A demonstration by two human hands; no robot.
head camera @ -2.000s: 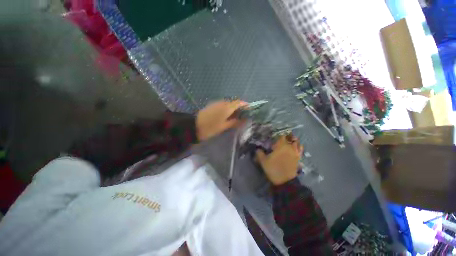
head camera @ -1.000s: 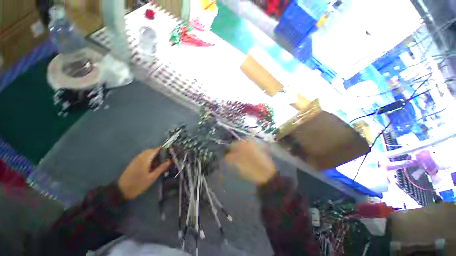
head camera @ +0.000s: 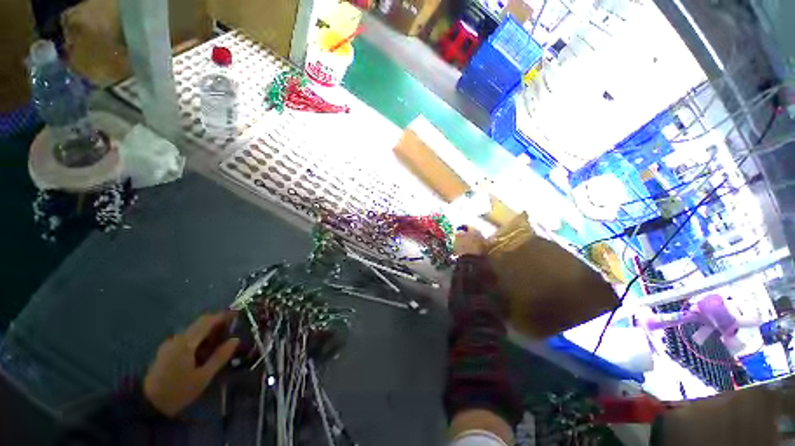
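Note:
A loose pile of wire harnesses (head camera: pixel 283 348), with green clustered ends and thin white-grey leads with dark or white tips, lies on the grey mat. My left hand (head camera: pixel 187 364) is at the pile's left edge, thumb and forefinger curled beside it; whether it grips a lead is unclear. My right hand (head camera: pixel 471 242) is stretched out to the tray edge, beside the red wire bundle (head camera: pixel 423 228) and the box. It is small and partly hidden by its sleeve, so its grip cannot be seen. A few more harnesses (head camera: pixel 375 266) lie between the pile and the tray.
The white perforated tray (head camera: pixel 288 165) runs beyond the mat, with a clear red-capped bottle (head camera: pixel 220 103) and another red bundle (head camera: pixel 309 97). An open cardboard box (head camera: pixel 553 287) stands right. A pale roll (head camera: pixel 52 161) bears a bottle at left. More harnesses (head camera: pixel 567 414) lie lower right.
My right hand has moved from beside the harness pile out to the tray edge by the box. My left hand stays at the pile's left side. The view has shifted.

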